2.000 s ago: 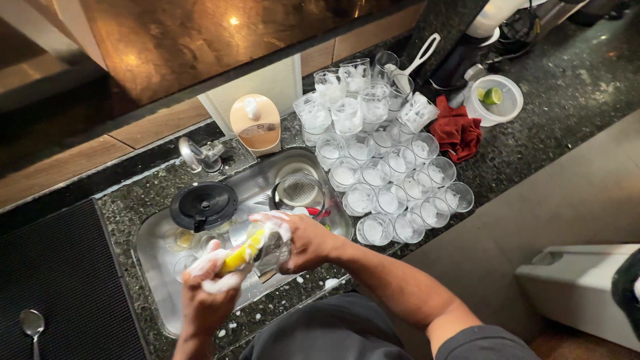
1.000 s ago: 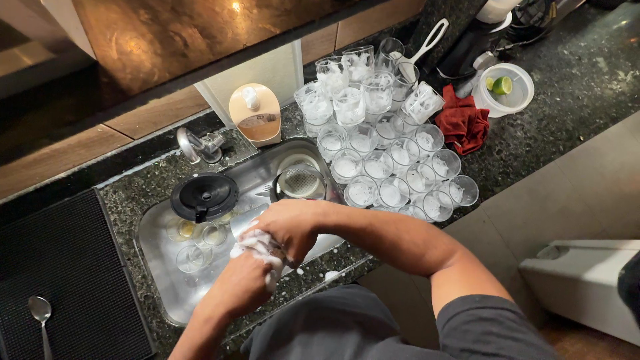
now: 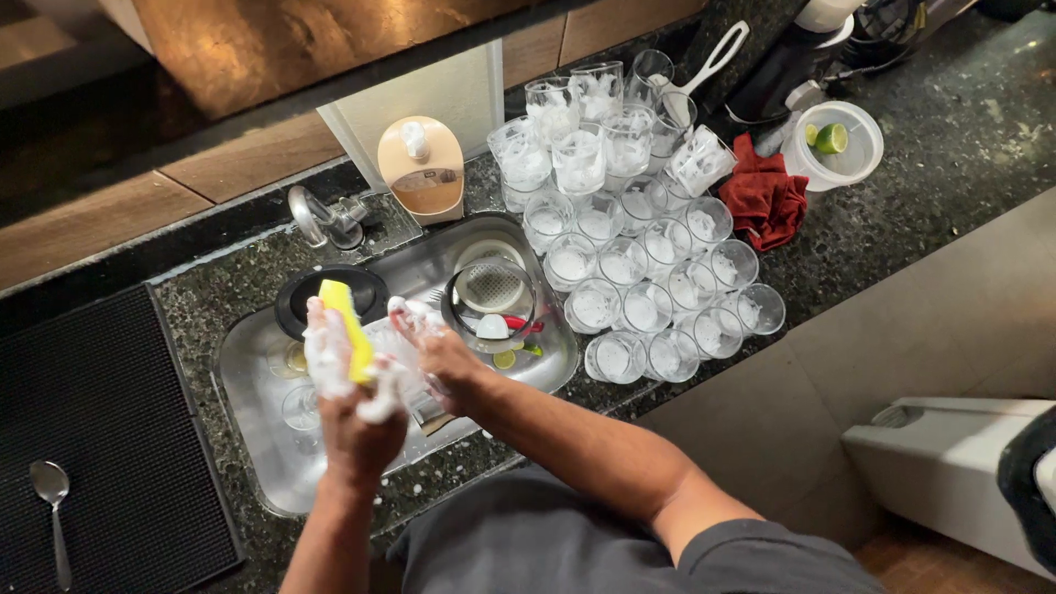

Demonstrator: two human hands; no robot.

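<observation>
Over the stainless steel sink [image 3: 264, 462], my left hand [image 3: 351, 396] is covered in suds and grips a yellow sponge [image 3: 348, 330]. My right hand [image 3: 437, 351], also soapy, is around a foamy clear vessel [image 3: 392, 346], blurred and partly hidden between the hands. Beneath the hands in the sink lie a black round lid [image 3: 309, 309], a clear round container [image 3: 487, 289] with a white strainer [image 3: 491, 276] by it, a red-handled utensil [image 3: 524, 324], lime pieces [image 3: 505, 359] and a clear glass [image 3: 301, 408]. Many soapy glasses [image 3: 619, 264] crowd the counter right of the sink.
A faucet [image 3: 326, 219] and a soap dispenser [image 3: 421, 169] stand behind the sink. Left is a black ribbed mat [image 3: 99, 396] with a spoon [image 3: 51, 495]. A red cloth [image 3: 763, 194] and a plastic tub [image 3: 862, 157] with lime sit past the glasses. A shelf [image 3: 313, 49] overhangs the back.
My hands were close together a second ago and are now further apart, with the yellow sponge in view again. The clear round container and red handle, partly hidden then, show more fully now.
</observation>
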